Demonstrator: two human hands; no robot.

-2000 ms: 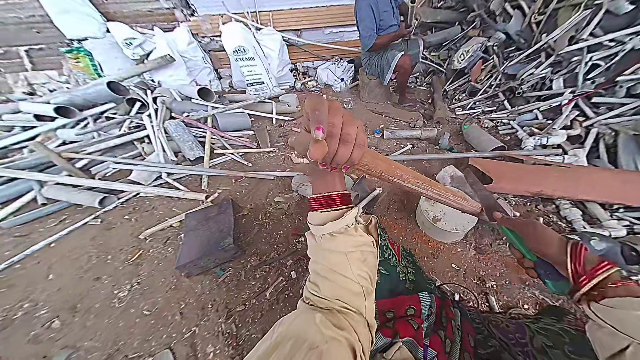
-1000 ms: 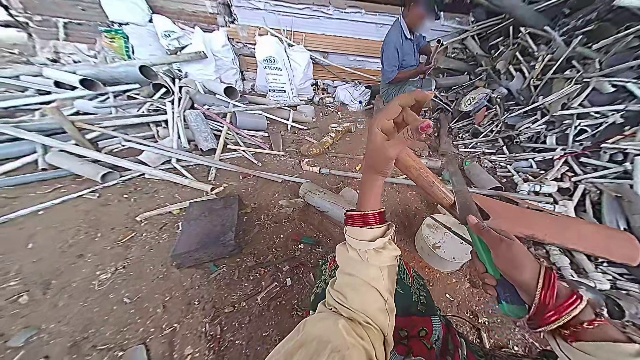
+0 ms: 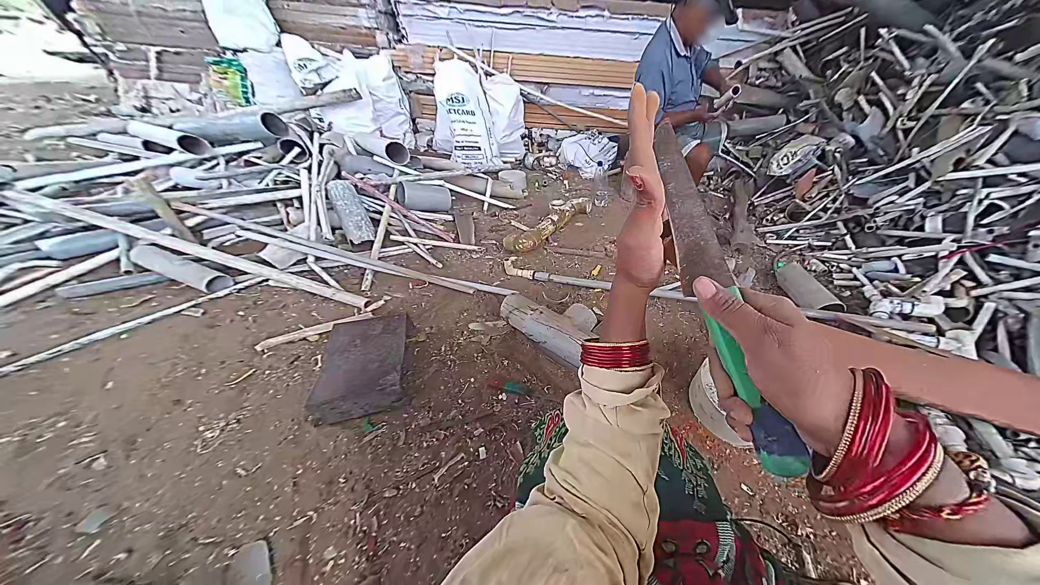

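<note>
My right hand (image 3: 768, 353) is closed around the green and dark blue handle (image 3: 734, 345) of a long, broad, dark metal blade (image 3: 686, 203), which points up and away. My left hand (image 3: 644, 203) is raised edge-on just left of the blade, fingers extended upward. Its palm side is partly hidden, and a bit of brown material shows between it and the blade, so I cannot tell whether it holds anything. Under my right forearm a long, flat reddish-brown piece (image 3: 934, 374) extends to the right edge. A round whitish container (image 3: 715, 406) stands below my right hand.
A dark square block (image 3: 360, 370) lies on the dirt at left. Cut plastic pipes (image 3: 183, 272) are heaped behind it, and more scrap pipes (image 3: 918, 162) at right. A grey pipe piece (image 3: 544, 325) lies near my left wrist. A person (image 3: 678, 73) sits behind, holding a pipe. White sacks (image 3: 467, 114) line the wall.
Two seconds ago my left fist gripped a brown tapered piece against the blade; now that hand is raised with its fingers extended. The blade has swung to point more upward.
</note>
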